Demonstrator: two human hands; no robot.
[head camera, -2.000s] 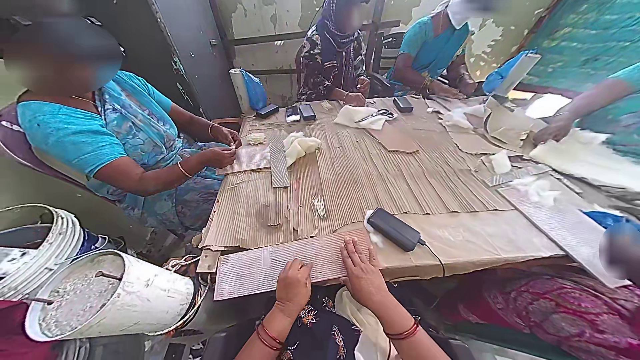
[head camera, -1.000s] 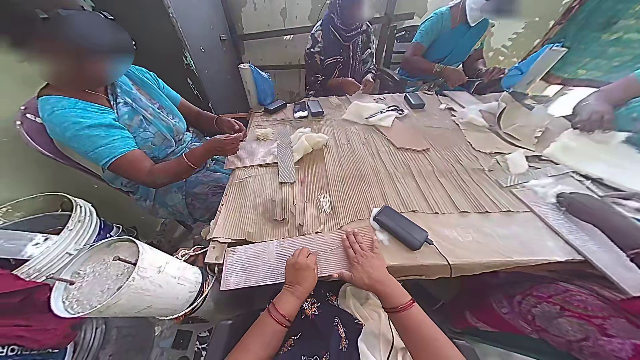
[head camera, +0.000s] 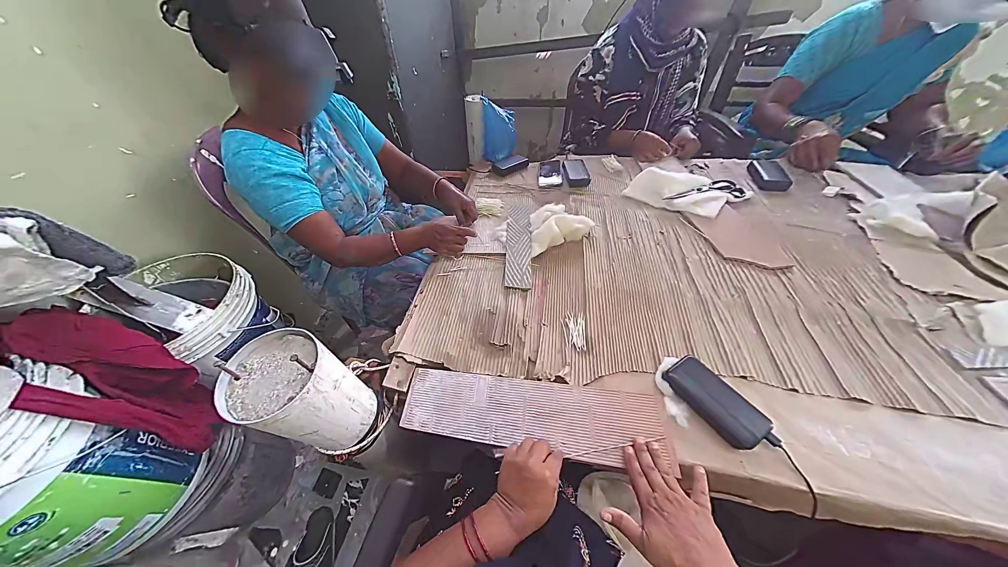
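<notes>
A ribbed rectangular board (head camera: 520, 413) lies along the near edge of the table. My left hand (head camera: 529, 482) is curled at the board's lower edge, its fingertips hidden. Flat and spread, my right hand (head camera: 665, 500) rests its fingertips on the board's right end, where a thin pale strand runs between the two hands. Beyond the board, a small bundle of white sticks (head camera: 576, 332) lies on corrugated cardboard (head camera: 669, 291). A black power adapter (head camera: 720, 402) with a cable sits right of the board, against a tuft of white cotton (head camera: 672, 394).
Across the table lie scissors (head camera: 709, 189) on white cotton, a patterned strip (head camera: 518, 248), phones and dark boxes. A person in blue (head camera: 331, 189) works at the left; two others sit at the far side. Buckets (head camera: 295, 394) stand at the left, beside a maroon cloth (head camera: 110, 378).
My right hand has drawn back toward the near edge, its fingertips now at the board's right end. The view has shifted left.
</notes>
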